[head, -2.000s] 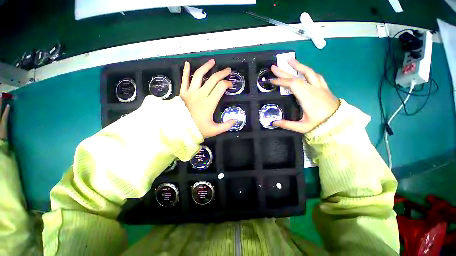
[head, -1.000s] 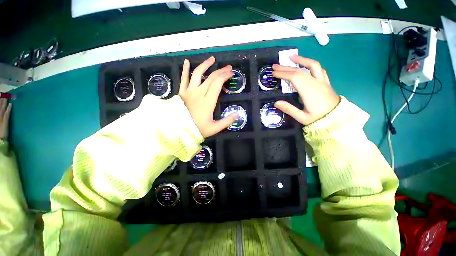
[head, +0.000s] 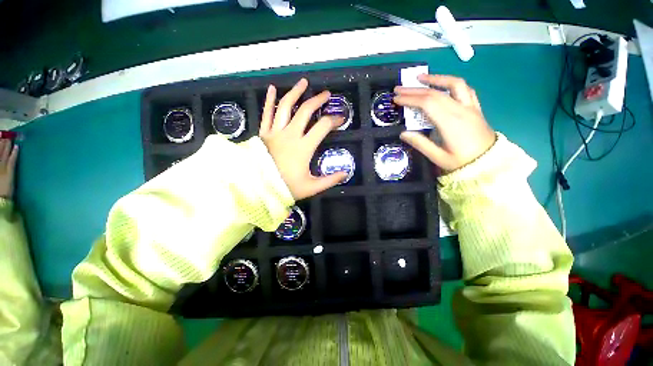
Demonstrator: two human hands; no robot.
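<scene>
A black foam tray [head: 344, 245] lies on the teal mat with round smartwatches in its pockets. My left hand [head: 295, 146] is spread over the upper middle; its thumb touches a white-lit smartwatch [head: 336, 164] and its fingers reach the dark-faced smartwatch [head: 336, 112] above. My right hand [head: 452, 123] is over the tray's right edge, fingertips at the rim of the top right smartwatch [head: 387, 108], thumb just above and right of a white-lit smartwatch [head: 392, 162]. A white tray label [head: 416, 120] lies partly under my right fingers. My left sleeve hides several pockets.
A white power strip [head: 603, 84] with cables is at the right. A white-handled tool [head: 454, 33] lies at the bench's back edge. Red stools [head: 610, 322] are at the lower right. Another person's hand [head: 7, 168] and sleeve show at the left edge.
My right thumb has lifted off the lower right watch, and that hand has shifted slightly right and up. My left thumb moved slightly across its watch. The two upper right watch screens look different.
</scene>
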